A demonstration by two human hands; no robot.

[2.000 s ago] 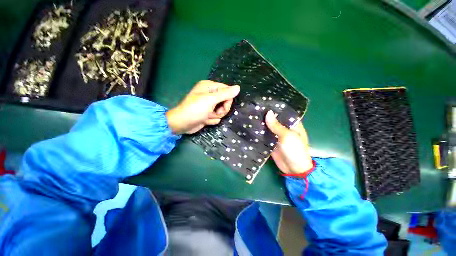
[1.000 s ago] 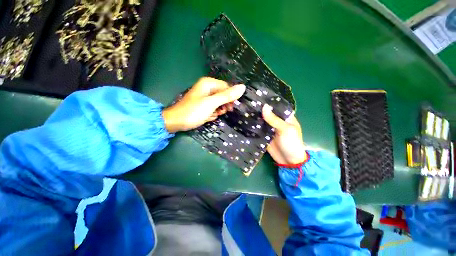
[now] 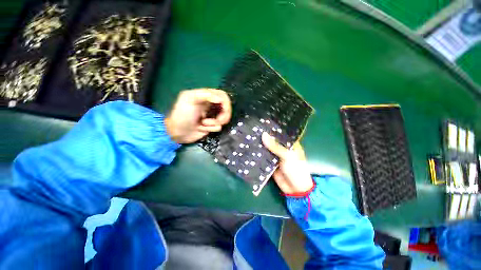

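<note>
A thin black FPC panel [image 3: 263, 95] with a yellow edge and rows of small white pads lies slanted in front of me. My right hand [image 3: 289, 162] grips its lower right edge, thumb on top. My left hand [image 3: 200, 116] is at the panel's left edge with the fingers curled; whether it holds a small piece cannot be seen. A black compartment tray [image 3: 162, 52] at the left holds heaps of gold-tan small flex circuits [image 3: 111, 55].
A black waiting panel stack [image 3: 378, 155] with a yellow edge lies on the green bench at the right. Farther right are white and yellow-framed parts [image 3: 460, 169] and a blue sleeve [image 3: 464, 245]. A printed sheet [image 3: 456, 31] is at the far right edge.
My left hand has moved left, from over the panel to its left edge. The panel, bent a second ago, now looks flatter. My right hand keeps its grip.
</note>
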